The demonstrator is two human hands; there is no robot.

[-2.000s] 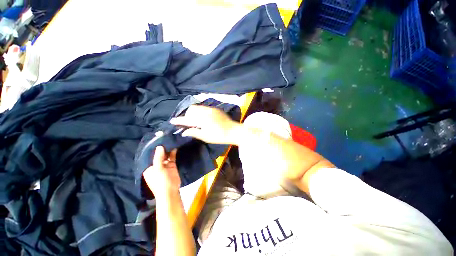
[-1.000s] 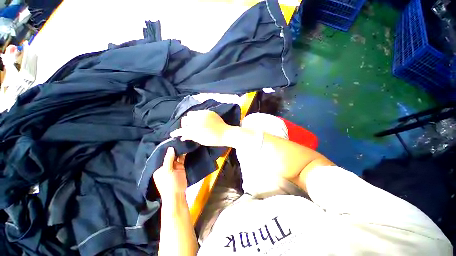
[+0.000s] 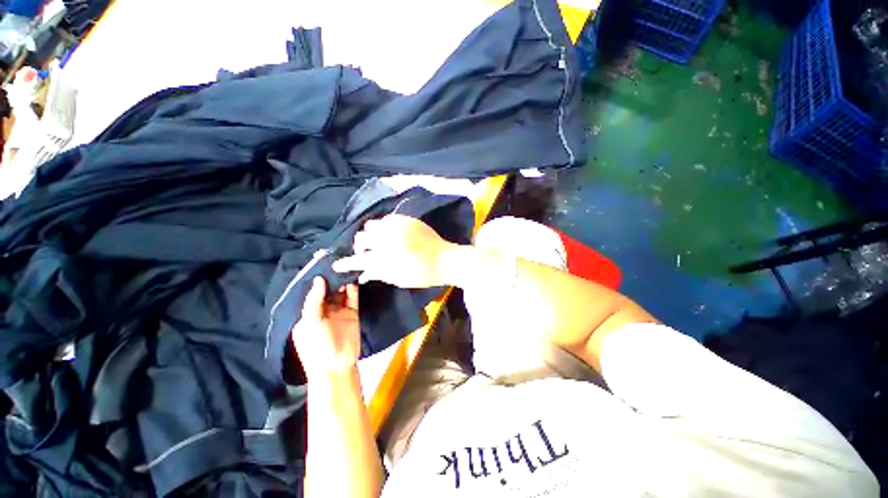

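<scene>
A dark navy garment (image 3: 458, 107) lies across the white table, its wide end with a pale stitched line at the upper right. My left hand (image 3: 329, 326) holds the garment's near part from below, fingers curled at its edge beside a pale seam. My right hand (image 3: 404, 251) is just above and to the right, its fingertips close together at the cloth near my left fingertips. Whether it holds snips or a thread is too small to tell.
A large heap of navy garments (image 3: 185, 340) covers the left. The table's yellow edge (image 3: 397, 374) runs beside my lap. Blue crates (image 3: 823, 102) stand on the green floor (image 3: 682, 146) at the right. A red seat (image 3: 590, 265) shows by my knee.
My left hand has shifted slightly left and down, turning the garment's edge. My right hand has moved slightly right, still at the cloth. The view has shifted a little.
</scene>
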